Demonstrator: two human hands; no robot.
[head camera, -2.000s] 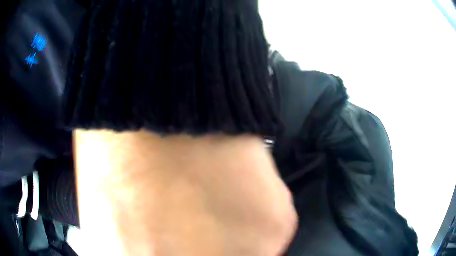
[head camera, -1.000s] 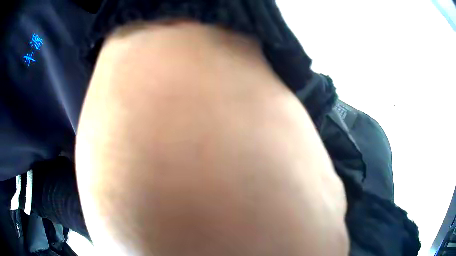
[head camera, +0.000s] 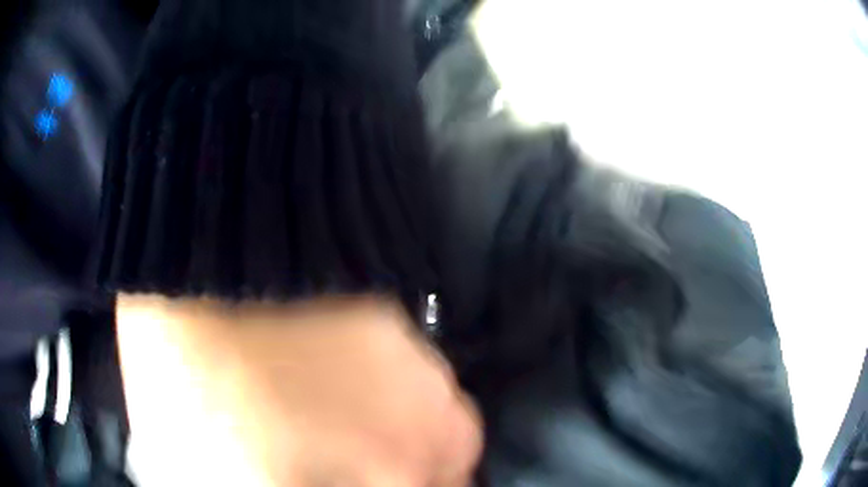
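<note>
The black bag (head camera: 704, 295) lies to the right of the large forearm, its cloth creased and blurred. Its shell curves down the right side. A small silver metal piece (head camera: 432, 310) shows beside the black ribbed cuff (head camera: 266, 190). My hand, apparently the left (head camera: 314, 390), reaches down very close to the camera. Only the blurred wrist and part of the hand show; the fingers are cut off by the bottom edge, so its grip cannot be seen. My right hand is not identifiable in view.
The glaring white tabletop (head camera: 666, 86) lies beyond the bag at upper right. My dark jacket (head camera: 57, 200) with blue characters fills the left side. Two white stripes (head camera: 63, 376) on dark ribbed cloth show at lower left. Dark items show at the lower right edge.
The near hand and cuff have moved down and left since one second ago, uncovering more of the bag. The bag's folds have shifted and its right part is more spread out.
</note>
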